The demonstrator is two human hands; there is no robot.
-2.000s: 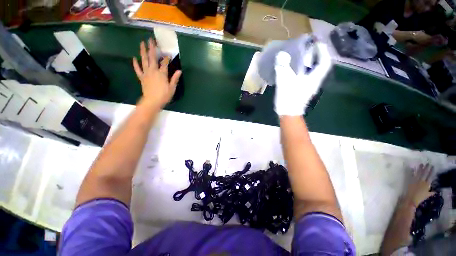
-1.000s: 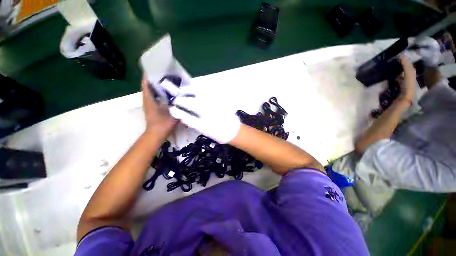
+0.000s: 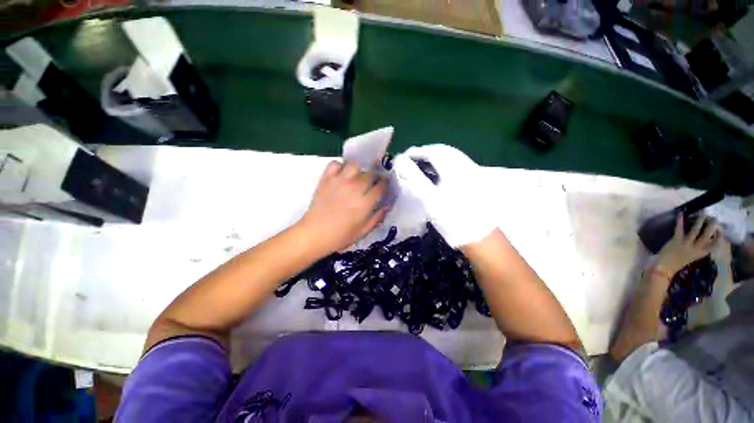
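My bare left hand (image 3: 351, 202) is closed around a small retail box with a raised white flap (image 3: 369, 149), at the bench's far edge; the hand hides most of the box. My right hand (image 3: 450, 194), in a white glove, is just right of the box. A small dark looped thing, likely a cable (image 3: 427, 170), shows between its fingers; the glove is washed out and finger detail is unclear. The black cable heap (image 3: 397, 281) lies on the white bench in front of me, below both hands.
Open boxes with white flaps and bagged devices stand on the green belt (image 3: 256, 91), at left and centre. Black blocky pieces (image 3: 549, 120) lie on the belt at right. Cartons (image 3: 107, 186) lean at the bench's left end. Another person's hands (image 3: 686, 244) hold a black box at right.
The view has swung back from its tilt. My right hand has drawn back from the box opening to its right side. My left hand still holds the box.
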